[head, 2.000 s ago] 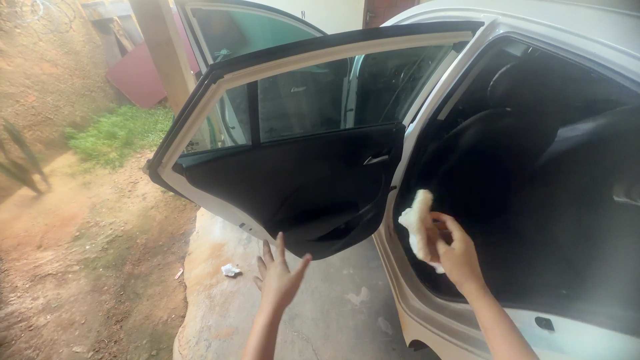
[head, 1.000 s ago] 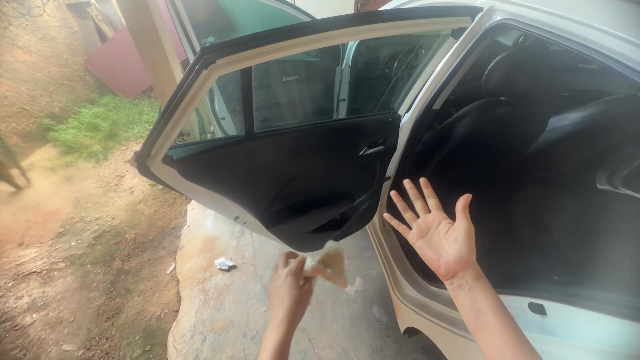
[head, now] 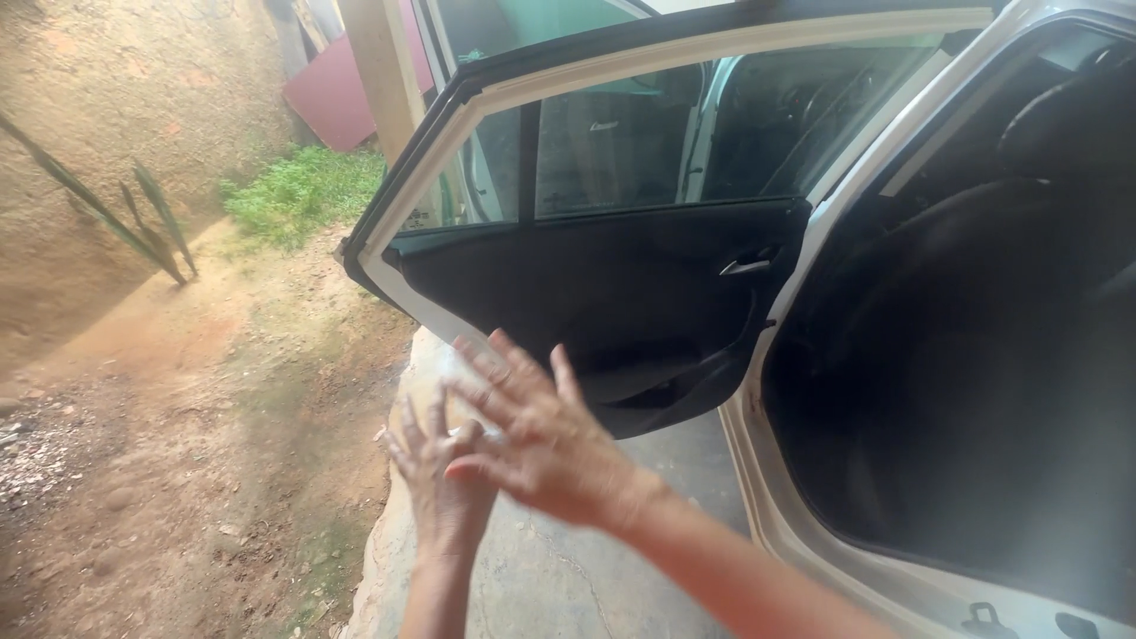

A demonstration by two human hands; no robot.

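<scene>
My right hand (head: 541, 430) is raised with its fingers spread, overlapping the lower edge of an open rear car door (head: 603, 293) in view. Just left of it and partly behind it is my left hand (head: 444, 470), also with fingers apart. No cloth shows in either hand; the part between the hands is hidden. The door has a black inner panel, a silver inner handle (head: 745, 266) and a window (head: 621, 151). Both hands are a little blurred.
The dark rear doorway (head: 958, 355) of the car is at right, with its light sill (head: 941, 577) below. A concrete slab (head: 568, 568) meets bare dirt (head: 222, 497) at left. A post (head: 382, 80), a pink panel (head: 337, 93), grass (head: 302, 191) and spiky leaves (head: 160, 213) stand farther back.
My right hand has moved left, beside my left hand. The white cloth, in my right hand first and then in my left, no longer shows. The view has shifted left.
</scene>
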